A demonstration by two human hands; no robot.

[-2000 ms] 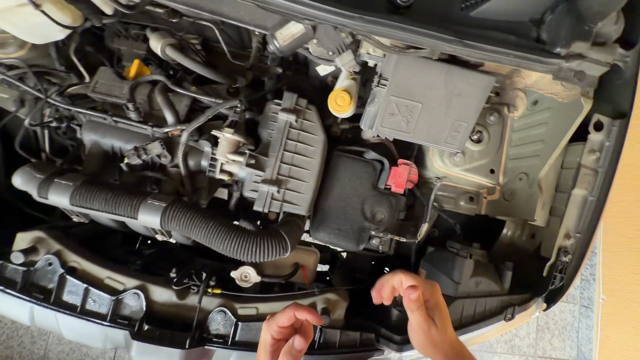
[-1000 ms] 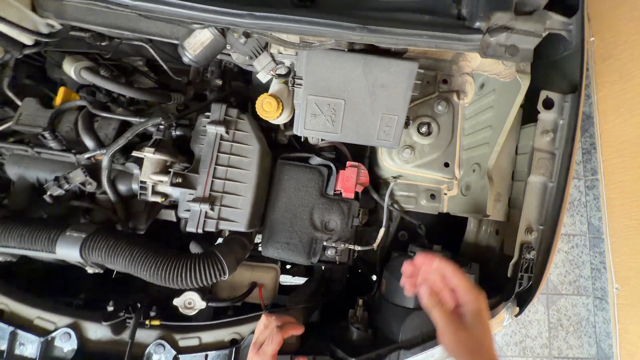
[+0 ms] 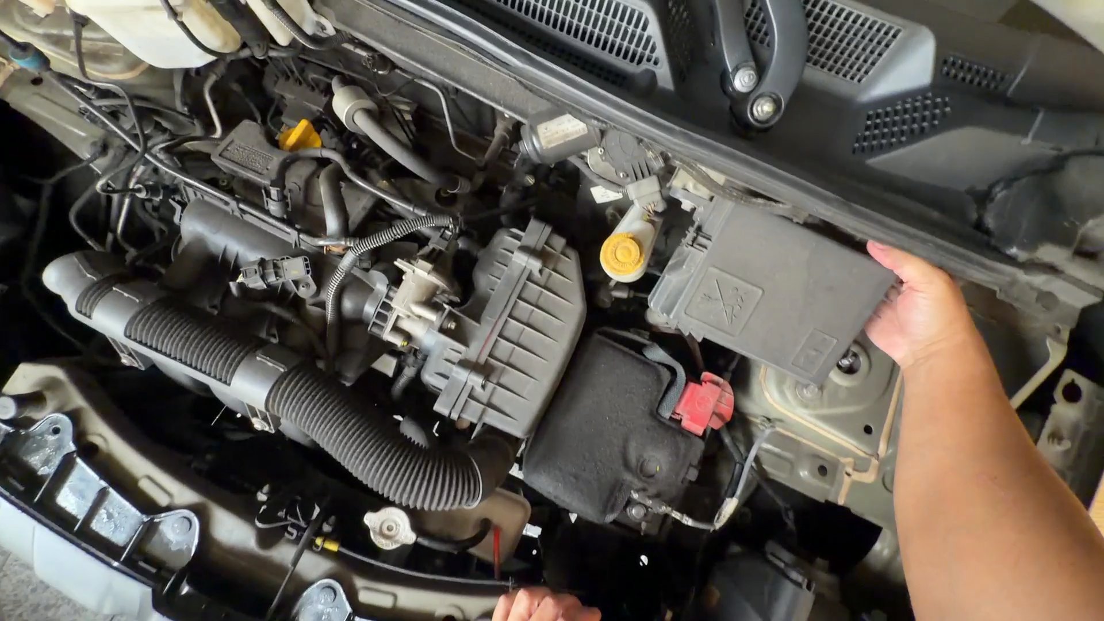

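My right hand (image 3: 923,306) reaches in from the right and touches the right end of the black plastic fuse box cover (image 3: 776,285), thumb on the top edge and the other fingers partly hidden beside it. At the bottom edge only the knuckles of my left hand (image 3: 545,605) show, near the front crossmember; whether it holds anything is hidden. Between the hands lies the car battery under a black cover (image 3: 604,431), with a red terminal cover (image 3: 704,404) at its upper right. A yellow reservoir cap (image 3: 622,254) sits left of the fuse box.
A ribbed air filter housing (image 3: 517,328) stands left of the battery. The corrugated intake hose (image 3: 371,444) curves below it, above the radiator cap (image 3: 390,527). Wiper linkage arms (image 3: 759,60) and the cowl grille (image 3: 845,34) are at the top. A metal strut mount (image 3: 849,405) lies beneath my right hand.
My right hand has moved up from the front of the engine bay to the fuse box cover. My left hand stays low, less of it in view. The view has shifted.
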